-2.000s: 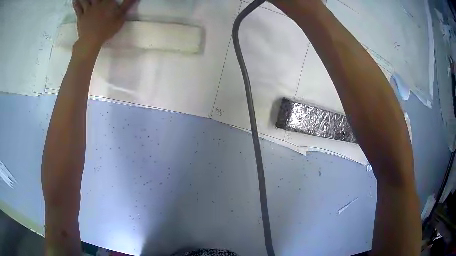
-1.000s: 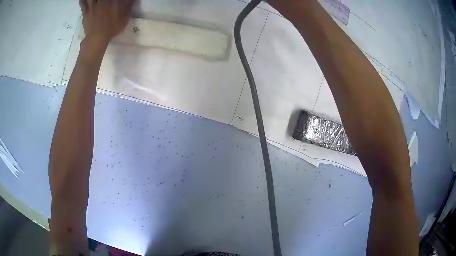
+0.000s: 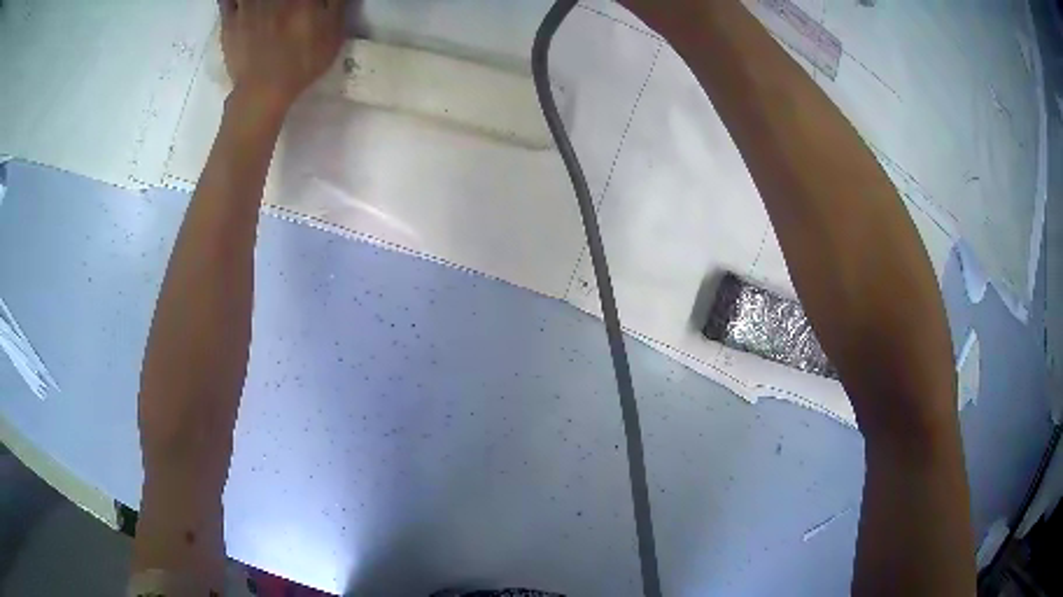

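The white fabric lay (image 3: 490, 222) covers the far part of the table, with thin dotted pattern lines on top. My left hand (image 3: 283, 44) rests on the lay at the top left, beside the left end of the pale cutting weight (image 3: 449, 96); its fingertips are cut off by the top edge. My right forearm reaches to the top edge and my right hand is out of the picture. The dark shiny cutting weight (image 3: 772, 327) lies on the lay, partly hidden by my right forearm. The grey power cable (image 3: 609, 306) crosses the lay and table.
The blue-grey speckled table (image 3: 443, 408) lies in front of me. A pinkish strip (image 3: 802, 32) lies at the far right. White offcuts (image 3: 26, 348) lie at the left, and pale scraps (image 3: 966, 274) at the right. Red material (image 3: 274, 585) shows below the near edge.
The view has shifted, so the lay and both weights appear further right and the pinkish strip has come into view. The cable now crosses the pale weight's right end. My left hand stays by the pale weight.
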